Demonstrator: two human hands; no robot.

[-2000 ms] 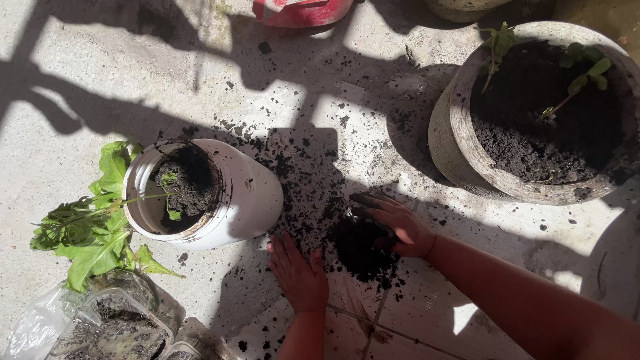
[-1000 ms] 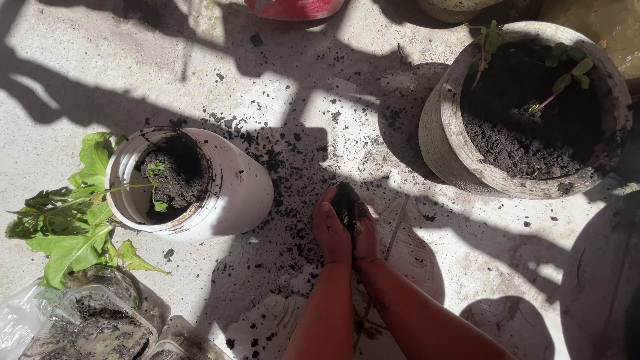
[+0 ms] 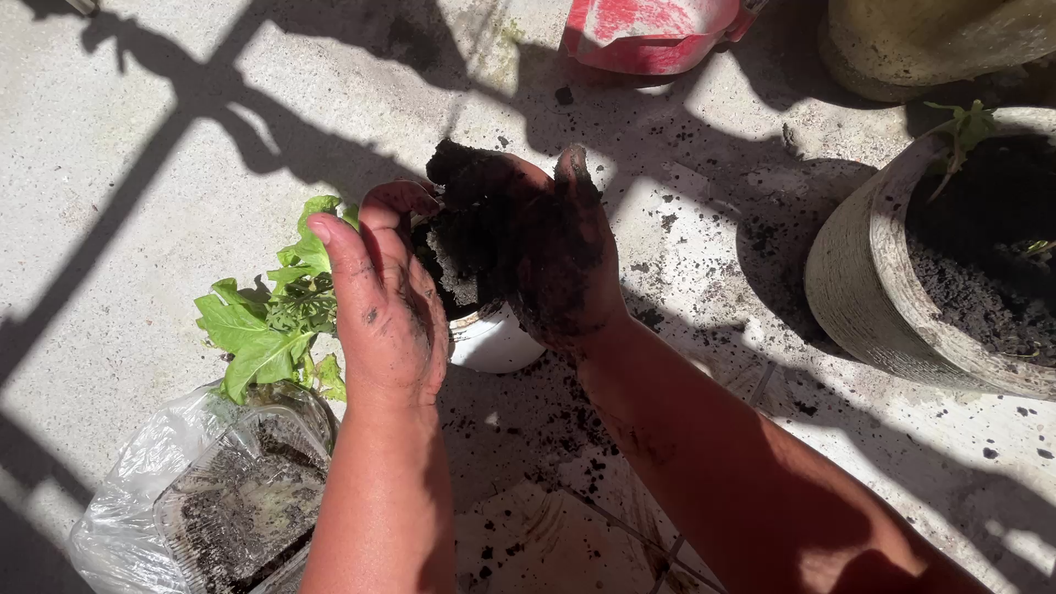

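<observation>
Both of my hands are over the mouth of a white plastic pot, which they largely hide. Dark, moist soil lies against the palm of my right hand, whose fingers are coated with it. On the pot's left side my left hand is raised with the fingers curled and the thumb apart; its palm faces the soil, and I see nothing gripped in it. A leafy green plant sticks out left of the pot, its stem hidden behind my left hand.
At the right stands a round, ribbed planter with soil and seedlings. A clear plastic container in a plastic bag sits lower left. A red plastic object and a yellowish pot are at the top. Soil crumbs dot the floor.
Two seconds ago my hands were at a soil heap on the floor, then cupped together around soil. They have moved up and left over the white pot and come apart.
</observation>
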